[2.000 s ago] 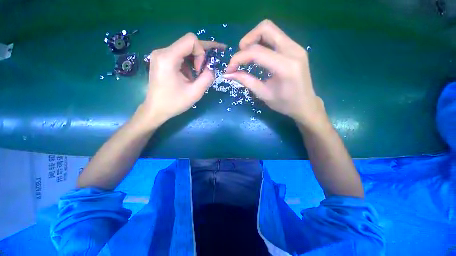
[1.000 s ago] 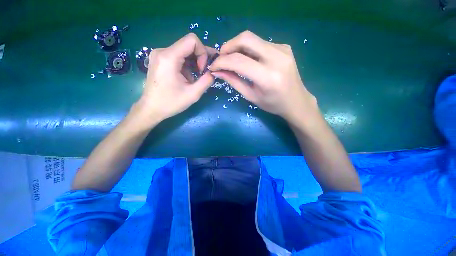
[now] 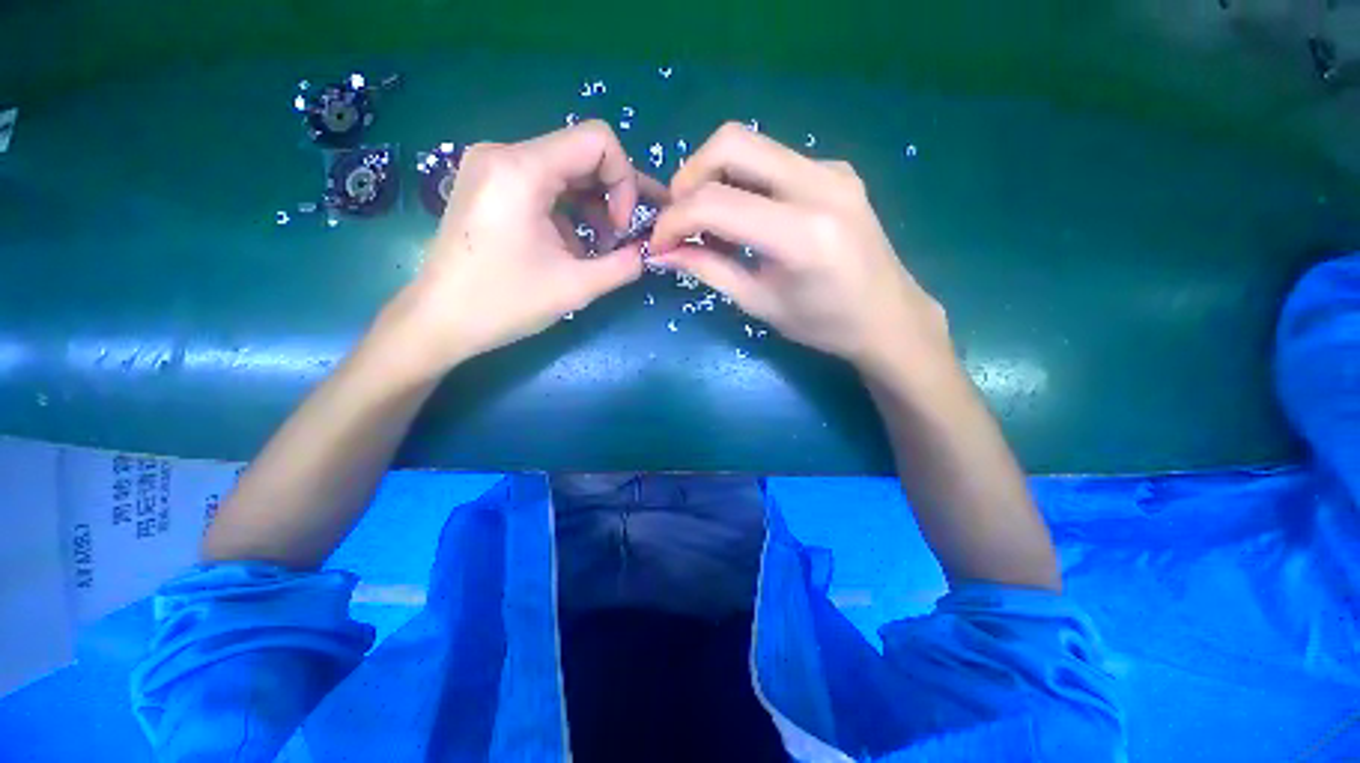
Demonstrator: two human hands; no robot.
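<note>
My left hand (image 3: 515,246) holds a small dark unit (image 3: 638,224) between thumb and fingers, mostly hidden by the fingertips. My right hand (image 3: 798,246) has its thumb and forefinger pinched together at the unit's right edge; whether a clip is between them is too small to tell. Tiny white clips (image 3: 704,303) lie loose on the green surface (image 3: 1134,283), under and around both hands. Three dark round units with bright spots are clustered left of my left hand: one at the back (image 3: 340,112), one in front of it (image 3: 360,181), and one partly hidden by my left hand (image 3: 440,176).
A white carton with dark printed characters (image 3: 142,522) is at the lower left, below the surface's edge. A person's blue sleeve (image 3: 1324,358) is at the right edge. A small dark item (image 3: 1323,60) lies at the far right. A pale piece (image 3: 8,125) shows at the left edge.
Both hands stay together over the clips and have shifted slightly. The right fingertips have moved a little, and more of the held unit shows than one second ago.
</note>
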